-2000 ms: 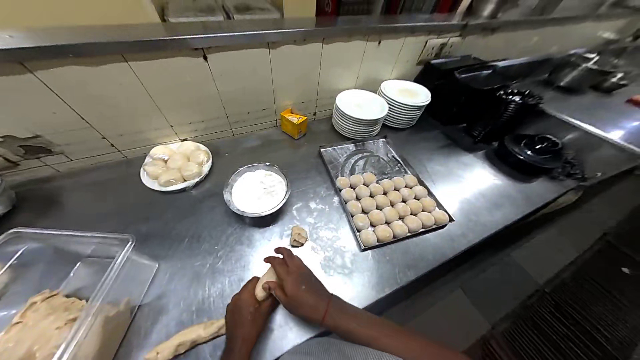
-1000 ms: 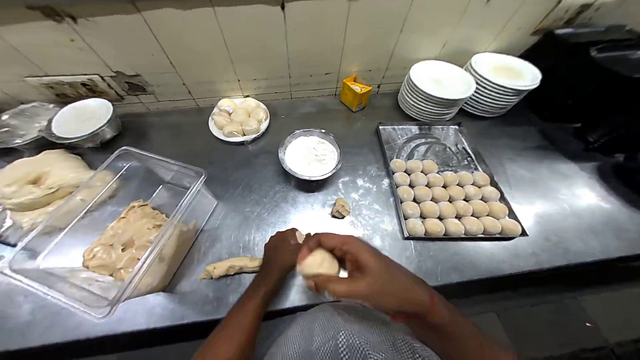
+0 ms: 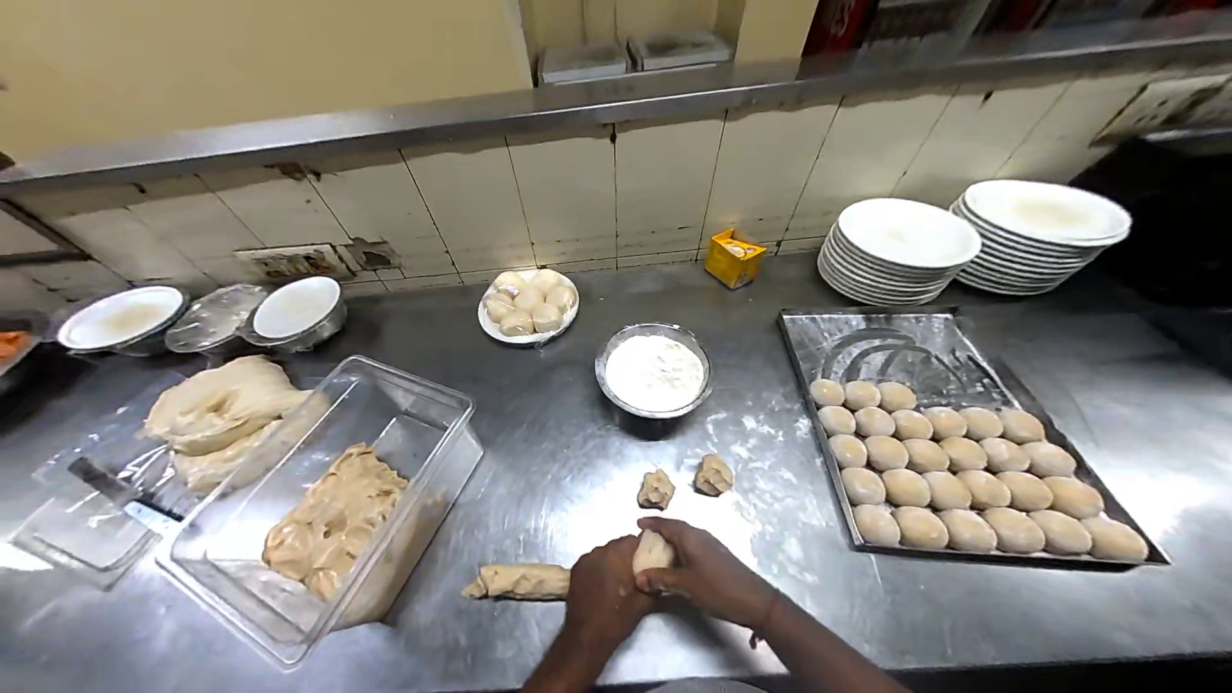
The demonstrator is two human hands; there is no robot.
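Note:
Between my two hands is a pale dough piece [image 3: 654,552], near the counter's front edge. The fingers and thumb of my right hand [image 3: 707,575] grip it from the right. My left hand [image 3: 606,589] is closed against its left side, with a dough roll [image 3: 520,581] running out to the left from under that hand. Whether the piece joins the roll is hidden. Just beyond my hands lie two small rough dough lumps, one [image 3: 656,489] nearer and one [image 3: 713,474] to the right. A bowl of white flour [image 3: 655,373] stands behind them.
Left stands a clear plastic container [image 3: 462,433] with dough, beside a larger dough mass [image 3: 226,404] and a knife [image 3: 120,493]. Behind are a plate of dough balls [image 3: 529,337], a yellow box [image 3: 734,260] and stacked white plates [image 3: 895,250]. A metal tray [image 3: 804,351] of dough balls is right.
A second small dough lump now lies beside the one seen earlier. My hands have come together around the dough piece; a second ago my right hand held a piece apart. The view has shifted.

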